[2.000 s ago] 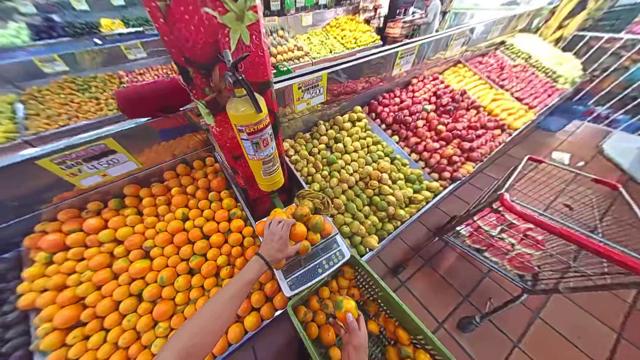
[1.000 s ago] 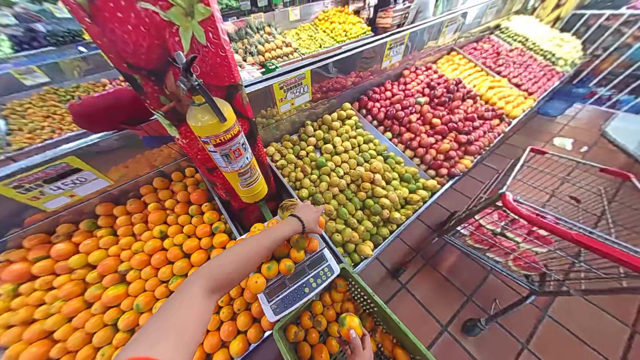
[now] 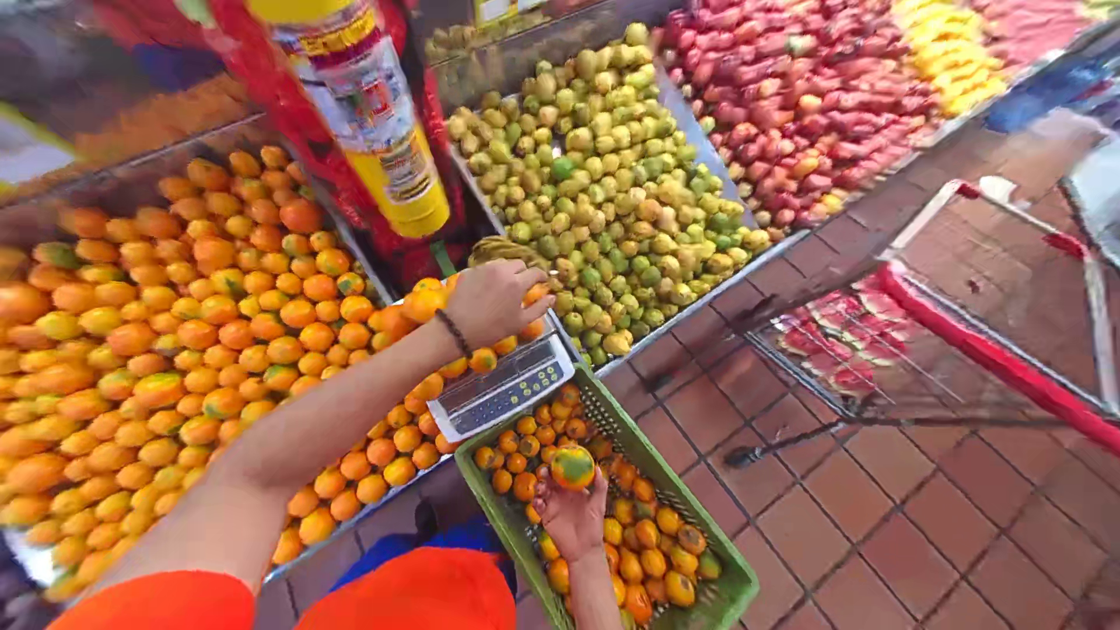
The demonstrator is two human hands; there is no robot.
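My left hand (image 3: 497, 302), with a dark bracelet at the wrist, reaches over orange fruit on the digital scale (image 3: 503, 389); its fingers bend down at the far right of the pile, and whether they grip a fruit is hidden. In my right hand (image 3: 573, 516) an orange-and-green fruit (image 3: 573, 467) rests against the fingers, above the green plastic crate (image 3: 700, 516). Similar orange fruit (image 3: 652, 560) lies in the crate, some with dark spots. A bundle of brownish string or bands (image 3: 507, 252) is just beyond my left hand.
A bin of orange fruit (image 3: 219, 328) spreads on the left, one of greenish-yellow fruit (image 3: 604, 192) beyond the scale, and red fruit (image 3: 805, 105) farther right. A yellow fire extinguisher (image 3: 385, 131) hangs on the pillar. A shopping cart (image 3: 989, 341) stands right on the tiled floor.
My left hand shifted from the near side of the scale's pile to its far side between the first two frames. My right hand has raised its fruit, now clearly seen. The view has tilted down.
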